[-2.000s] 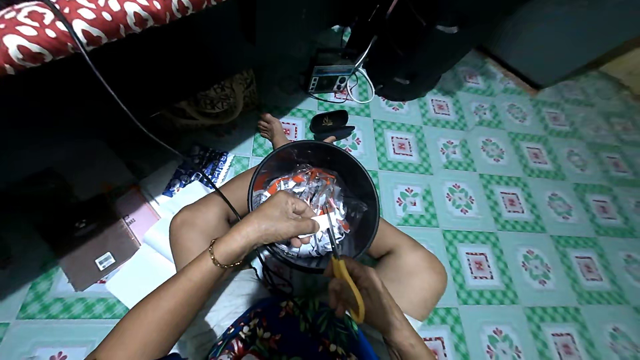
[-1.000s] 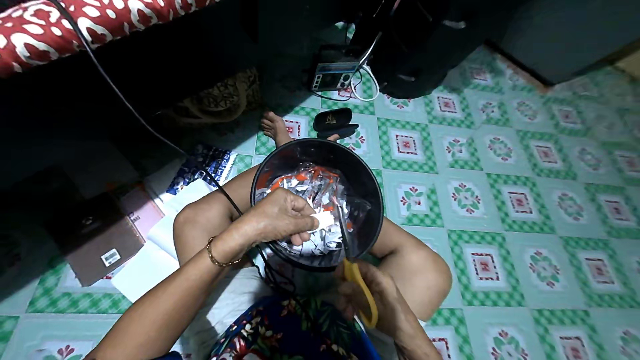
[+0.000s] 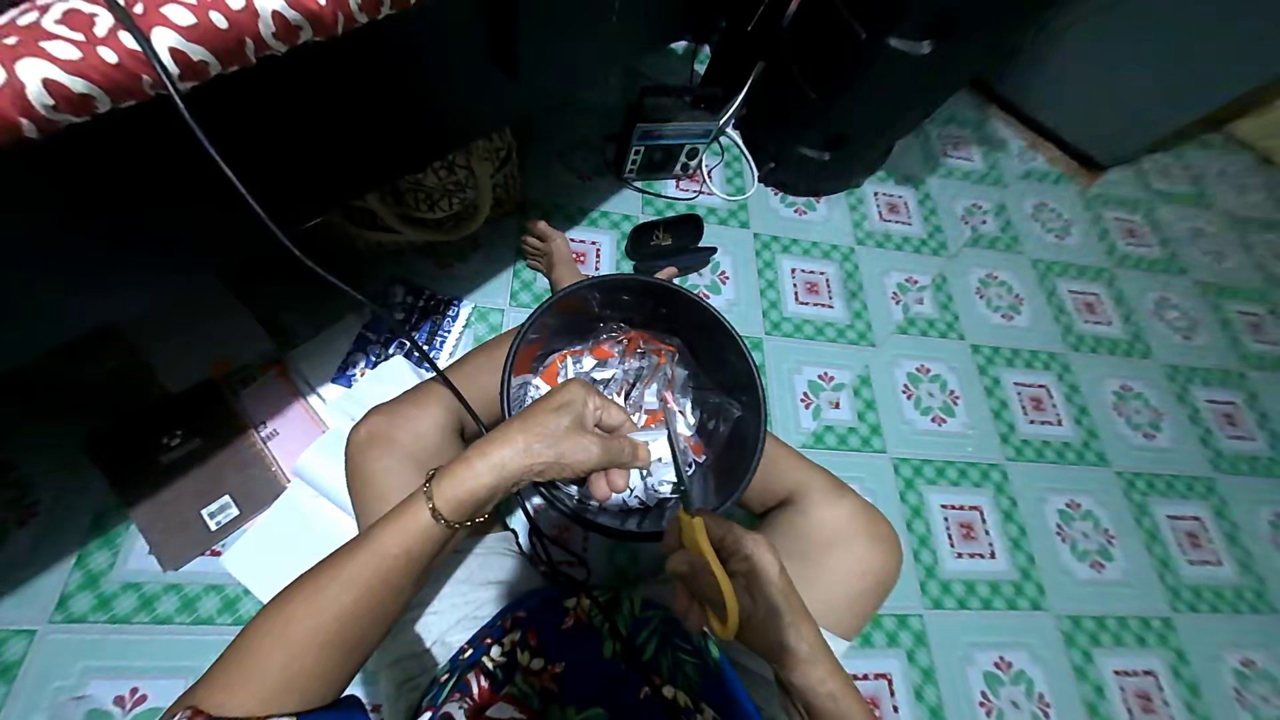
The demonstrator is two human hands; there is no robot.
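Observation:
My left hand (image 3: 575, 440) pinches a small white piece (image 3: 657, 455), perhaps paper or plastic, over a round black bin (image 3: 745, 400). In my right hand (image 3: 735, 575) are scissors with yellow handles (image 3: 716, 575), their blades pointing up over the bin beside the white piece. Whether the blades touch the piece cannot be told. Inside the bin lie many cut scraps (image 3: 615, 360), white, orange-red and clear. The bin stands between my bent legs.
Papers and a brown folder or box (image 3: 205, 480) lie at the left, near a blue printed packet (image 3: 400, 325). Beyond the bin are an open black case (image 3: 665, 240) and a small radio (image 3: 668, 150). A dark cable (image 3: 290, 240) runs across the left side down to my lap.
The white piece in my left hand looks smaller than two seconds ago. Both hands remain over or beside the bin, with the scissors still in my right hand.

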